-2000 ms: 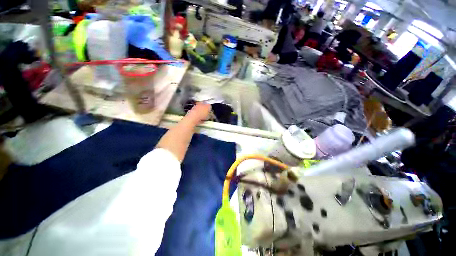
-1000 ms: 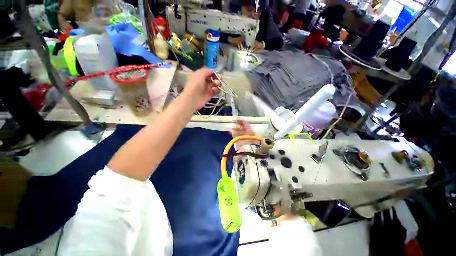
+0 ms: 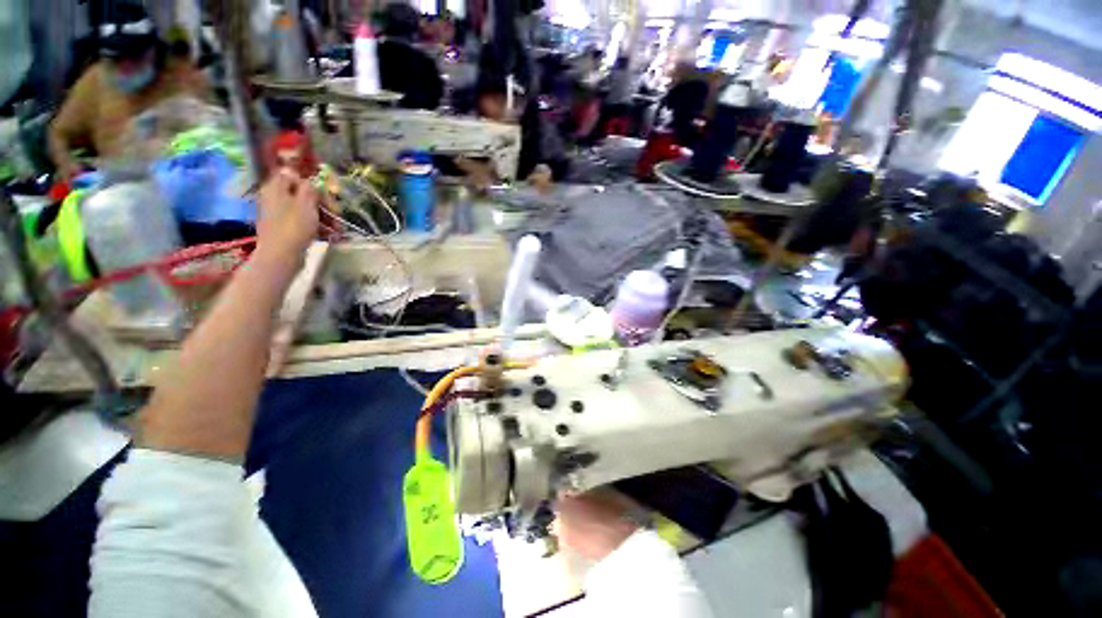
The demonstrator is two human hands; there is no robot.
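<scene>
My left hand [image 3: 288,208] is raised at the upper left, beyond the table's back edge, its fingers closed on a thin pale cord [image 3: 377,239] that loops down to the right. My right hand [image 3: 595,524] is blurred under the arm of the white sewing machine [image 3: 713,410], close to the needle end; its fingers are partly hidden. A navy cloth panel [image 3: 344,483] lies on the white table, left of the needle. A yellow-green tag [image 3: 431,522] hangs from an orange band at the needle end.
A white tube [image 3: 518,287] stands above the needle end. A lilac thread cone [image 3: 639,304] is behind the head. A blue bottle [image 3: 416,191] and a grey cloth pile [image 3: 616,242] are further back. Black strips [image 3: 846,537] hang at the right. A masked person [image 3: 121,91] is at upper left.
My left hand has gone from low behind the panel up and leftward, drawing out the pale cord. My right hand has come into view under the machine arm. The view has swung right.
</scene>
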